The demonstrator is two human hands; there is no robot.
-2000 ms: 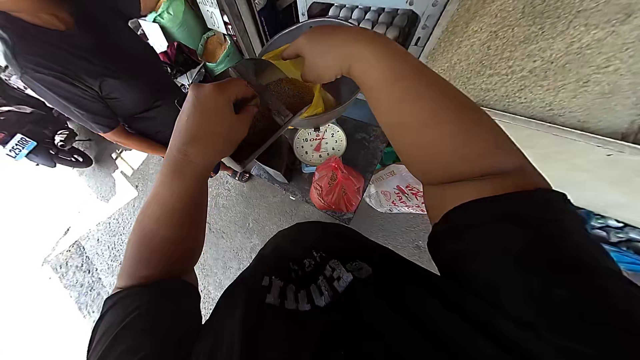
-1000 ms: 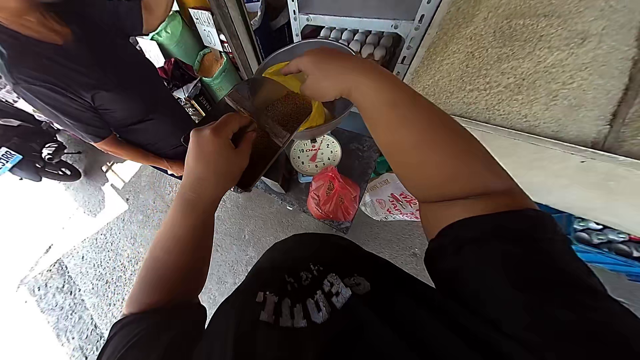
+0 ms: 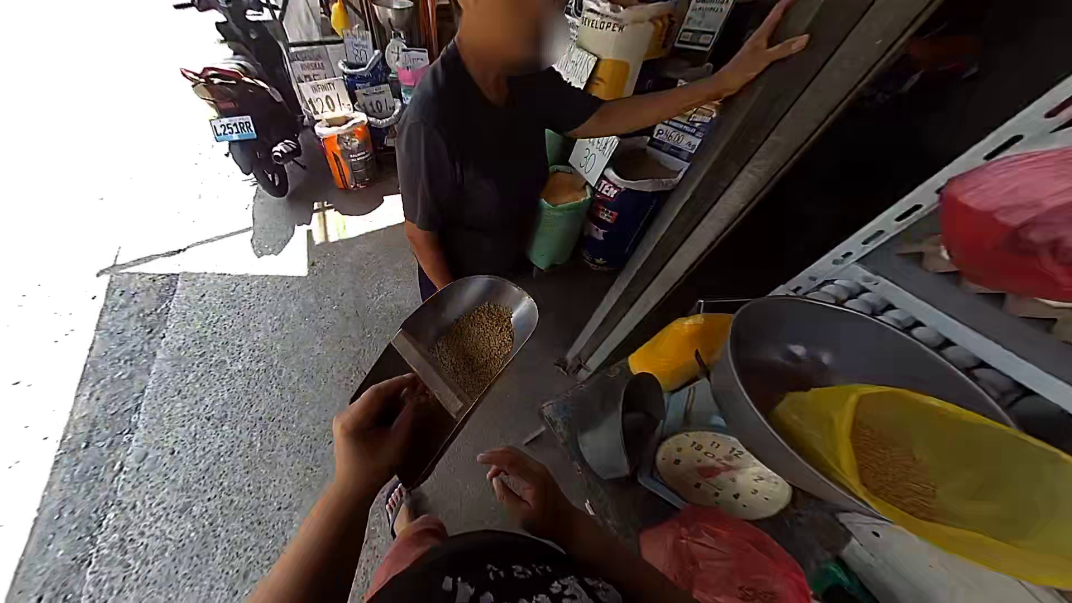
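Note:
My left hand [image 3: 375, 435] grips a metal scoop [image 3: 523, 314] by its rear part, its fingers partly hidden behind the back wall. Brown pellets or grain [image 3: 476, 347] lie in the scoop. My right hand [image 3: 521, 490] is off the scoop, to its lower right, with nothing in it and its fingers apart and slightly bent. At the right, a yellow plastic bag [image 3: 988, 494] holding more brown grain rests in the metal pan [image 3: 758, 335] of a dial scale [image 3: 722, 475]. A second metal scoop [image 3: 607, 431] stands beside the dial.
A person [image 3: 477, 159] in a dark shirt stands ahead, one arm on a post [image 3: 712, 209]. Feed sacks [image 3: 561, 218] stand behind. A red plastic bag [image 3: 724, 557] sits below the scale; another [image 3: 1017, 222] is near the egg shelf [image 3: 946, 293]. A motorcycle [image 3: 251, 109] is at upper left.
My right hand has let go of the yellow bag and moved away from the pan. The scoop in my left hand has moved away from the bag. The view has swung left.

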